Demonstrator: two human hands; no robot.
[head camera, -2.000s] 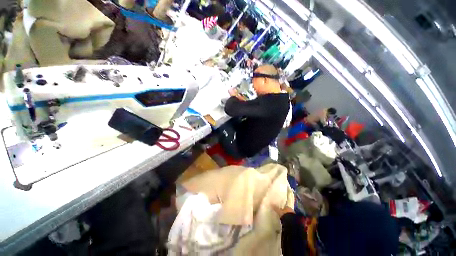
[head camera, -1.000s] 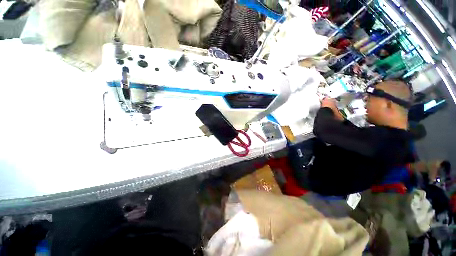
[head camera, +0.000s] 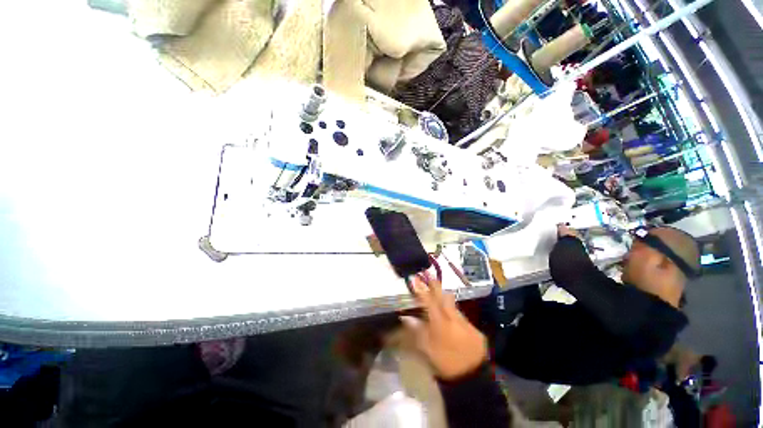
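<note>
Scissors with red looped handles (head camera: 435, 269) lie near the table's front edge, their blades hidden under a flat black phone (head camera: 397, 241). My right hand (head camera: 452, 336) reaches up from below in a dark sleeve, its fingertips at the red handles and its thumb apart to the left; no firm hold shows. My left hand is out of view. The white sewing machine (head camera: 393, 167) with a blue stripe stands behind the phone. A blurred white and beige fabric piece (head camera: 389, 410) lies low, below the table edge.
A beige fleece heap (head camera: 251, 42) lies behind the machine, beside dark patterned fabric. Thread cones (head camera: 560, 48) stand at the upper right. A person in black (head camera: 594, 334) with a head strap works at the right. The table's front edge (head camera: 167, 330) curves across the view.
My right hand has come up from the fabric side to the scissors' handles. The camera view has turned, so machine and table sit further right. The beige fabric is now mostly below the frame.
</note>
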